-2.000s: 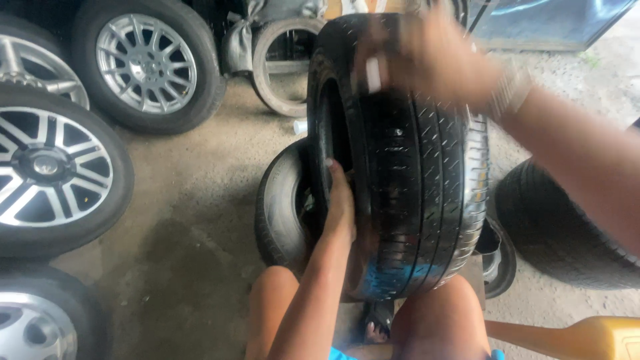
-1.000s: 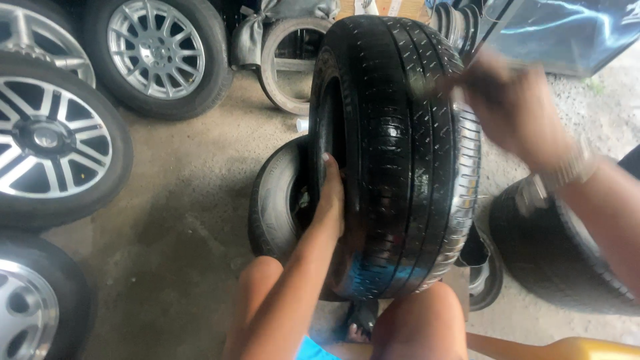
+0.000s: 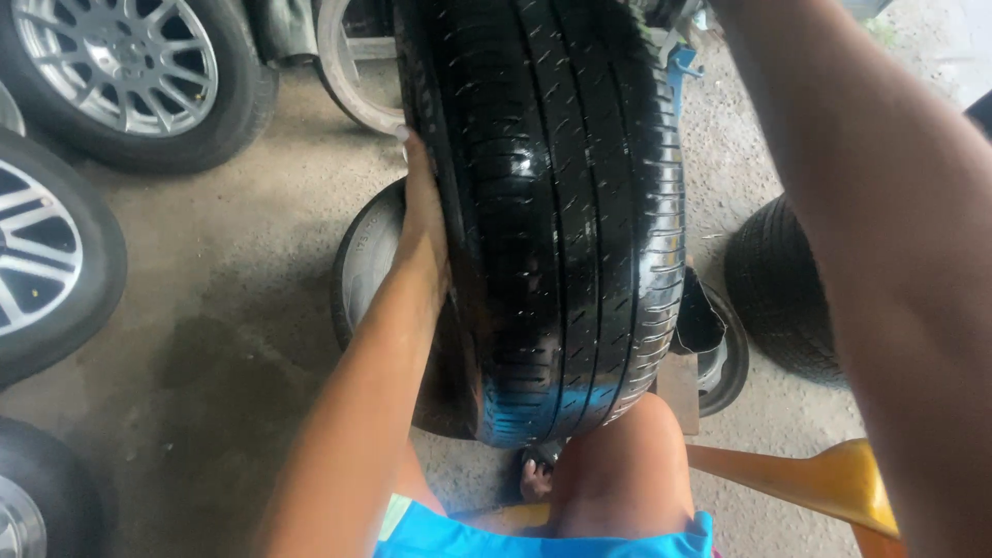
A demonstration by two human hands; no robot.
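Observation:
A black rubber car tyre (image 3: pixel 573 232) stands upright before my knees, its tread wet and shiny with small pale flecks. My left hand (image 3: pixel 425 201) is against the tyre's left sidewall, thumb uppermost; the rest of its fingers are hidden at the tyre's inner side. Only my right forearm shows, reaching up past the tyre's right side; my right hand is beyond the top edge of the view. Blue reflections lie on the lower tread.
Tyres with silver alloy wheels (image 3: pixel 128 58) lie along the left. Behind the held tyre is another tyre (image 3: pixel 372 248). To the right are a dark tyre (image 3: pixel 783 294), a steel rim (image 3: pixel 721 364) and a yellow plastic object (image 3: pixel 841 480). A bare ring-shaped part (image 3: pixel 341 77) stands at the back.
My right hand, over the upper tread before, has moved up and out of view. My left hand stays at the tyre's left side. The view is shifted closer over the tyre.

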